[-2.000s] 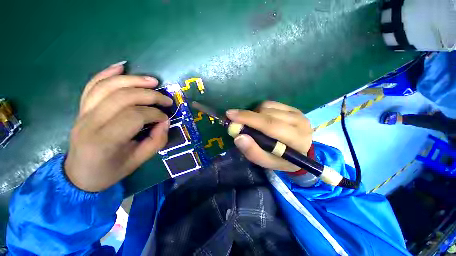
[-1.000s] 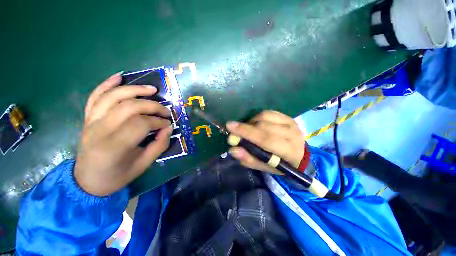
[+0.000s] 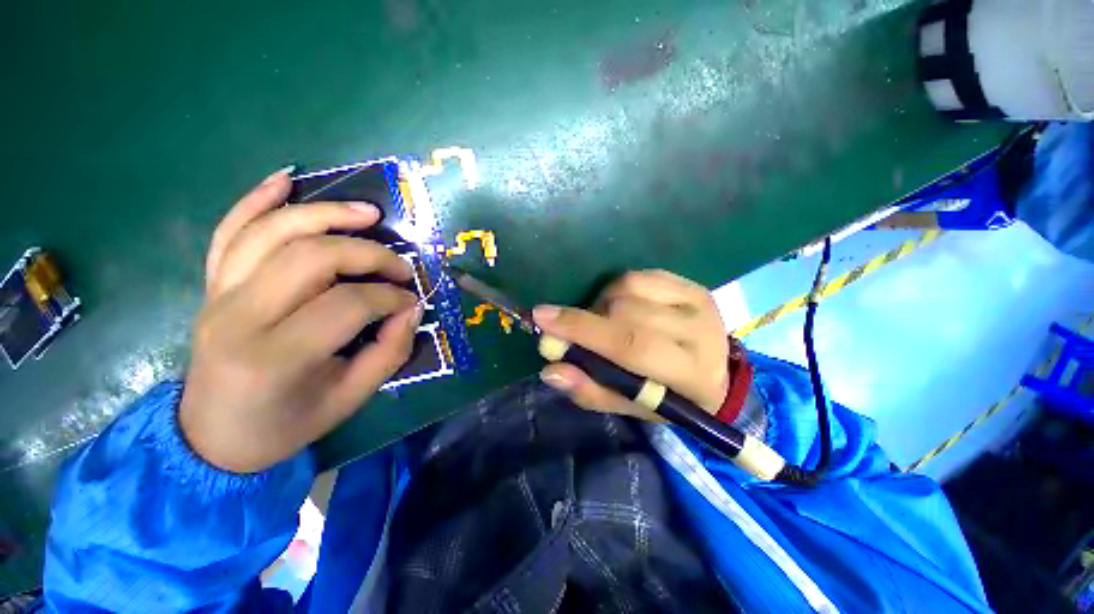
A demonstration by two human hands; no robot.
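Note:
My right hand (image 3: 657, 342) holds the soldering iron (image 3: 612, 374), its metal tip at the blue PCB strip (image 3: 451, 314) near the middle unit. My left hand (image 3: 306, 312) lies over the LCD modules (image 3: 348, 187), thumb and forefinger pinching a thin solder wire (image 3: 434, 283) whose end is near the iron's tip. The fingers hide much of the middle and lower screens. Yellow-orange flex cable tabs (image 3: 478, 244) stick out from the strip's right edge; the top one glares white.
Loose LCD modules (image 3: 34, 309) lie at the far left on the green mat (image 3: 576, 72). A white tub with black bands (image 3: 1014, 60) stands at the top right. The iron's black cord (image 3: 815, 360) hangs past the bench edge. A blue sleeve shows at the right edge.
Since two seconds ago the panel sits higher and slightly left in view, and the top screen shows from under my left fingers. Since one second ago the iron's tip has moved left onto the strip.

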